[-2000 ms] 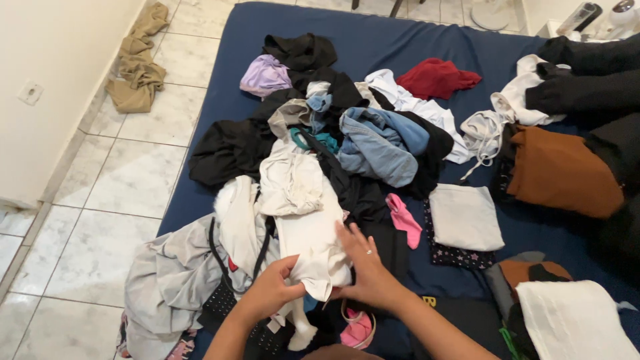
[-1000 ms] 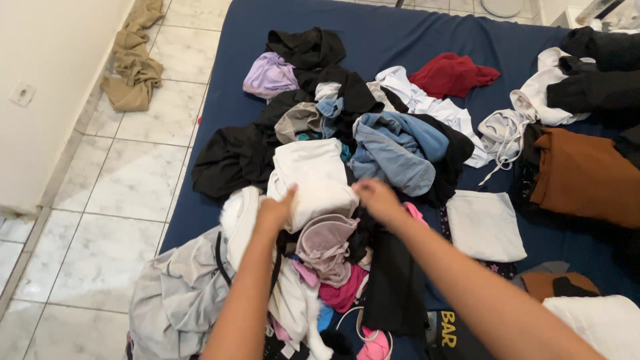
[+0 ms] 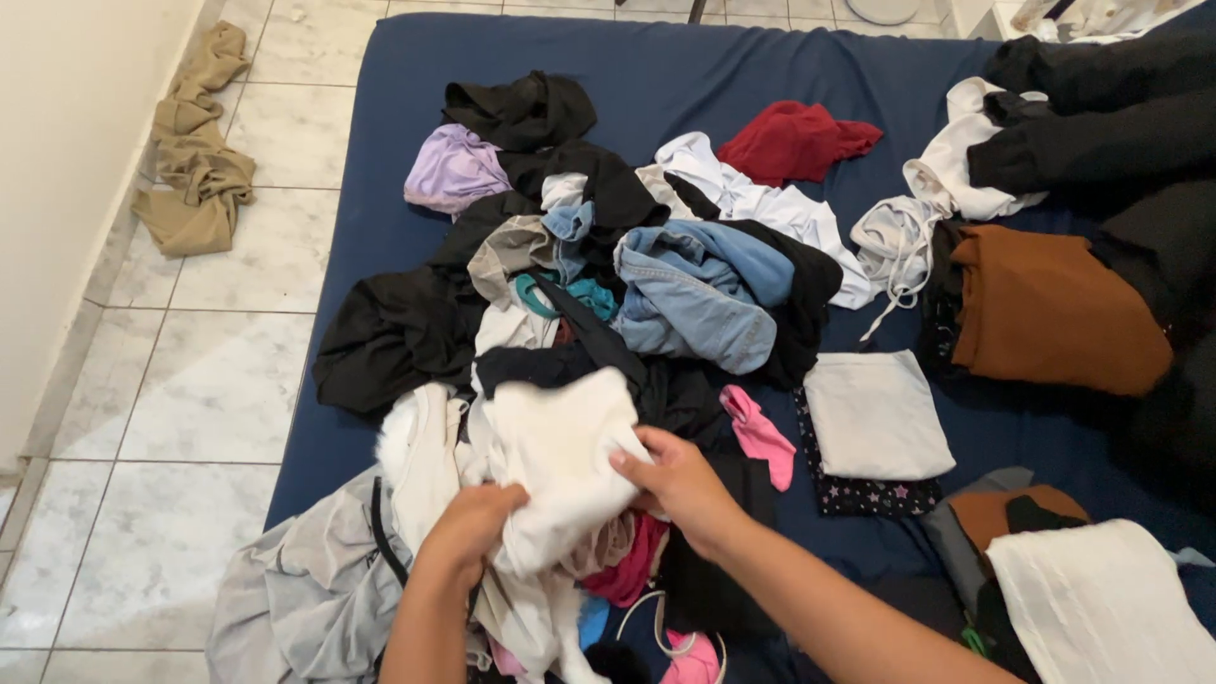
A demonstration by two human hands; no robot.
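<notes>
My left hand [image 3: 475,527] and my right hand [image 3: 679,484] hold a folded white cloth garment [image 3: 565,456] by its two sides, raised over the heap. The right thumb lies on top of the cloth. Beneath and around it are a grey garment [image 3: 313,579], a white garment with a fluffy edge [image 3: 418,465], a black garment [image 3: 399,332] and light blue denim [image 3: 698,285]. A pink sock [image 3: 760,435] lies to the right of my right hand. Part of the heap is hidden by my hands and the white garment.
On the navy bed sheet [image 3: 855,71], folded white cloth [image 3: 879,415], folded brown cloth [image 3: 1054,309] and another white cloth [image 3: 1102,608] lie at the right. A red garment [image 3: 798,142] is farther back. Khaki trousers [image 3: 199,152] lie on the tiled floor beside the wall.
The white garment, lying flatter on the heap one second ago, is now lifted and tilted between both hands. My right hand has closed on its right edge.
</notes>
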